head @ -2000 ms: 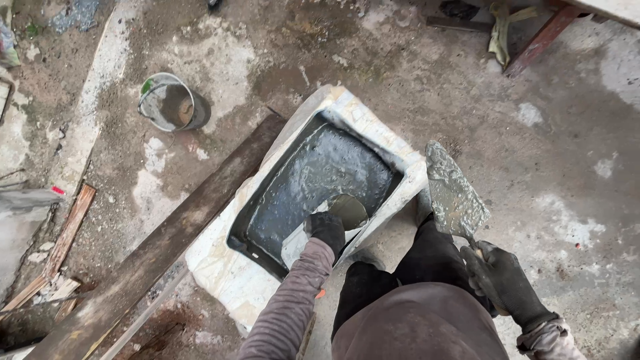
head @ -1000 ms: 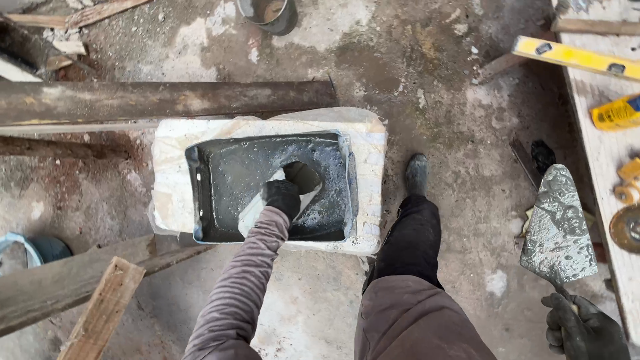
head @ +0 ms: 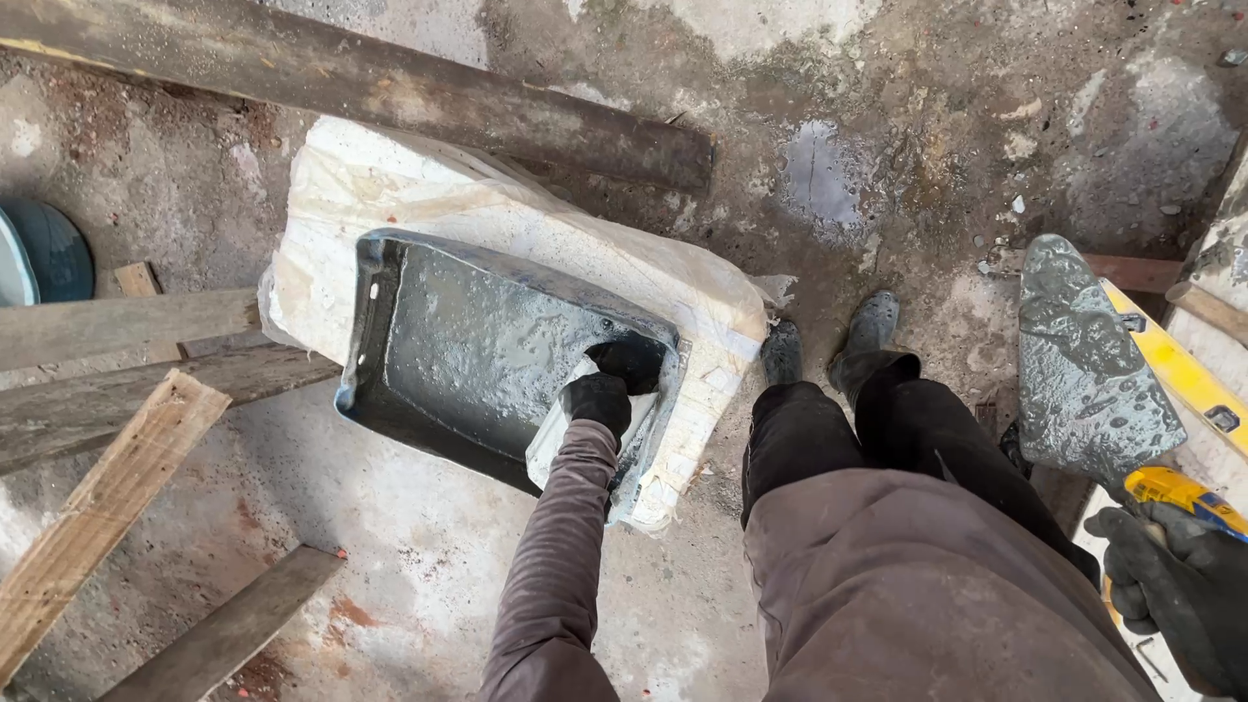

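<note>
My left hand (head: pixel 597 402), in a black glove, grips a pale container (head: pixel 554 434) with a dark round opening at its upper right; its exact kind is unclear. The container lies in a black plastic tub (head: pixel 375 331) coated with wet grey mortar (head: pixel 487 327). Under the tub is a white wrapped block (head: pixel 322 205). At the right edge, my gloved right hand (head: pixel 1160 575) is closed around the handle of a trowel (head: pixel 1097 375), whose blade is covered with wet mortar. The blade is seen over part of a yellow spirit level (head: pixel 1199 390).
A long wooden beam (head: pixel 390 88) runs above the block. Several planks, one of them upright or leaning (head: pixel 97 517), are at the left near a blue bucket (head: pixel 58 253). A yellow tool (head: pixel 1185 492) and a light board (head: pixel 1224 253) are at the right.
The view has turned. My left hand stays on the container in the tub; my right hand, with the trowel, is now beside the board with the level, away from the tub.
</note>
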